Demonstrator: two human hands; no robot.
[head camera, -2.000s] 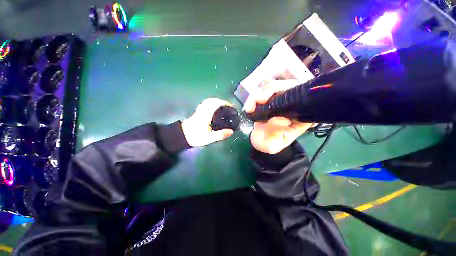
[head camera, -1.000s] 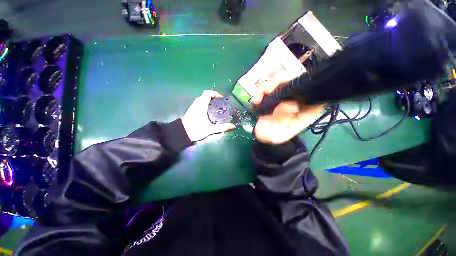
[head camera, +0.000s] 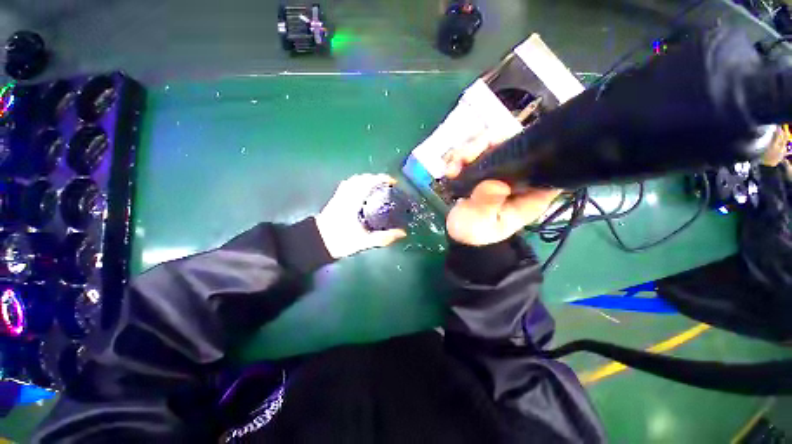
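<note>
My left hand (head camera: 352, 215) holds a small round black unit (head camera: 379, 206), its dark end face showing towards the right. My right hand (head camera: 488, 208) is closed around the ribbed grip of a long thick black electric screwdriver (head camera: 625, 121). The screwdriver points left and its tip is at the near edge of a white screw feeder (head camera: 473, 121), apart from the unit. The tip itself is blurred and partly hidden by my fingers. Tiny bright specks show between the unit and my right hand.
A black holding tray (head camera: 124, 191) with round units stands at left, one glowing pink. Several units lie on the grey strip (head camera: 382, 52) beyond the green bench (head camera: 234, 147). Black cords (head camera: 608, 217) lie right of my hand. A thick black hose (head camera: 660, 364) curves low right. Another person's dark sleeve (head camera: 768, 217) shows at far right.
Since two seconds ago, the screwdriver tip has moved from the unit to the feeder's edge. The unit's end face has turned more into view. Units on the grey strip have shifted right.
</note>
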